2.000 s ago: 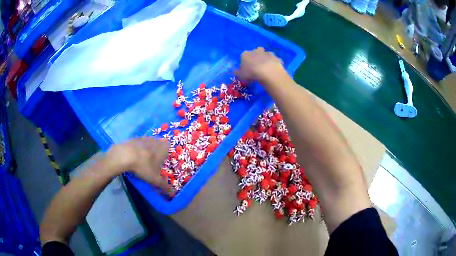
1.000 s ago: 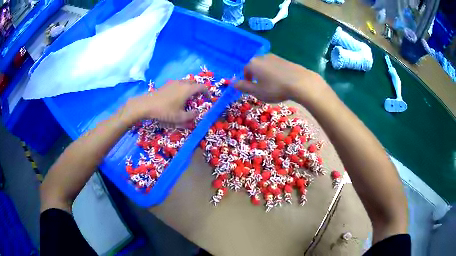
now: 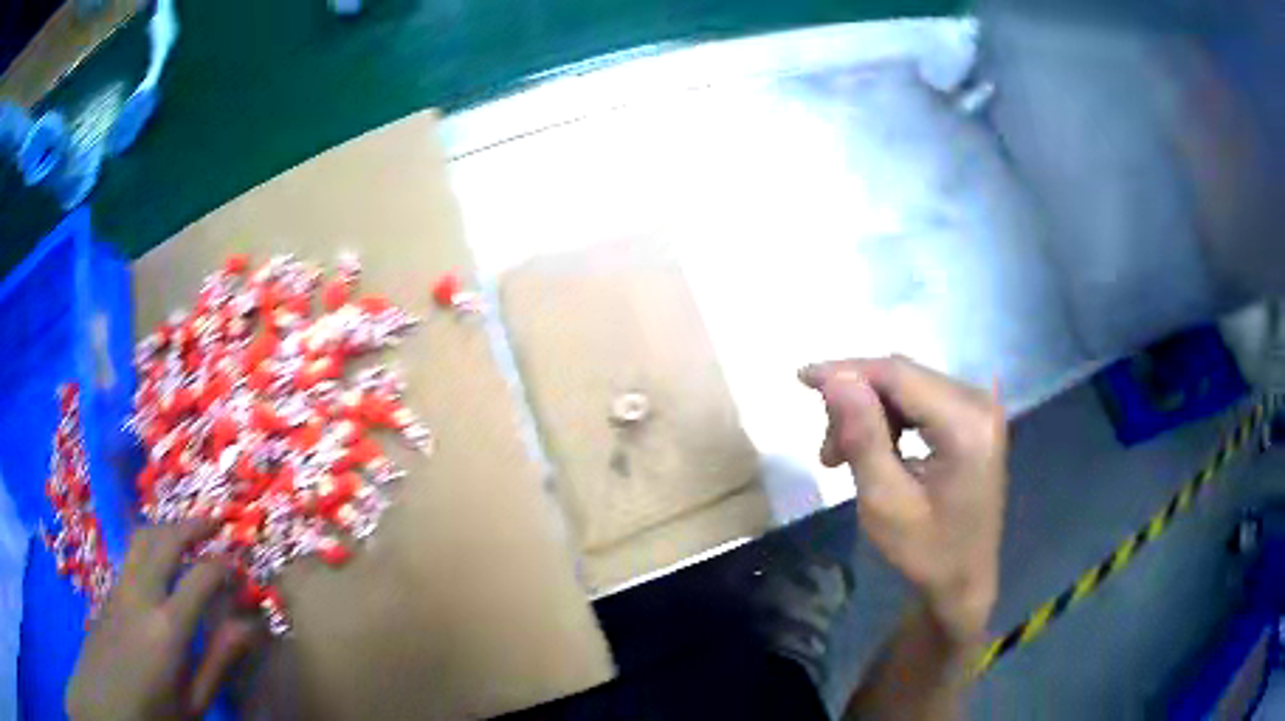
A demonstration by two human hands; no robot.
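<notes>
A heap of small red-and-white striped figures (image 3: 268,409) lies on the large cardboard sheet (image 3: 465,592). A single figure (image 3: 454,295) lies apart at the sheet's right edge. My left hand (image 3: 162,613) is blurred at the heap's lower left edge, fingers bent; whether it holds a figure is unclear. A small pale ring-like part (image 3: 630,409) sits on the smaller cardboard pad (image 3: 606,317). My right hand (image 3: 909,472) is raised to the right of the pad, with curled fingers and thumb close together; no held thing can be made out.
The blue tote (image 3: 106,317) is at the left edge, with more figures (image 3: 73,493) inside. A shiny metal benchtop (image 3: 832,211) and grey housing (image 3: 1099,183) are right. The green surface (image 3: 352,64) runs behind. Yellow-black floor tape (image 3: 1127,549) and a blue bin (image 3: 1177,380) show lower right.
The view has swung right, bringing the pad and metal benchtop into sight. My right hand has left the tote's rim and is beyond the pad. My left hand has moved from inside the tote to the heap.
</notes>
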